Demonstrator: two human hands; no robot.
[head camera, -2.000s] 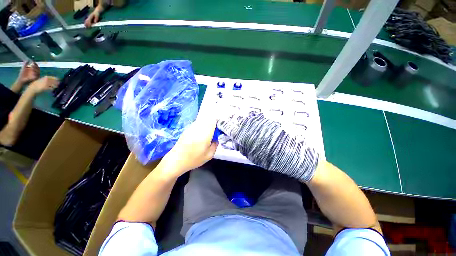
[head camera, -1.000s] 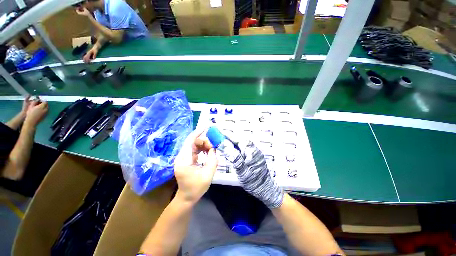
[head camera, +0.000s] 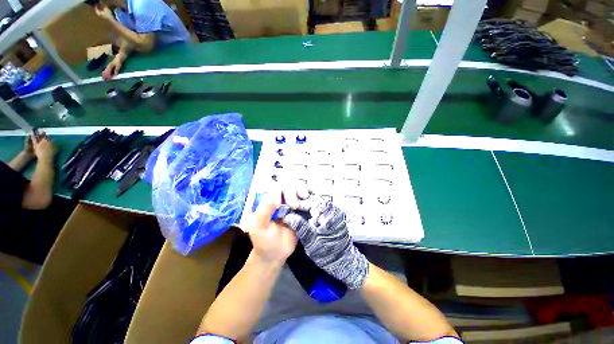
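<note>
My left hand (head camera: 270, 235), bare, and my right hand (head camera: 330, 238), in a grey-black knit glove with bare fingertips, meet over the near left part of the white foam tray (head camera: 404, 201). Between their fingers is a small blue part (head camera: 279, 213), mostly hidden. A dark piece shows by the right fingertips, too covered to name. The tray has rows of small dark/shiny parts (head camera: 385, 219) and two seated blue parts (head camera: 301, 140) at its far left corner. The blue plastic bag (head camera: 202, 181) with blue parts lies left of the tray.
Grey housings (head camera: 517, 104) stand on the green conveyor (head camera: 269, 101) at right, others at left. A white post (head camera: 444, 67) rises behind the tray. Black parts (head camera: 94, 158) lie left of the bag. A cardboard carton (head camera: 178, 289) is below. A seated person (head camera: 158, 23) is across; another is at left.
The blue part was held up over the tray a second ago; now both hands are lower and closed around it. The camera view has shifted slightly. The far person's arm has moved a little.
</note>
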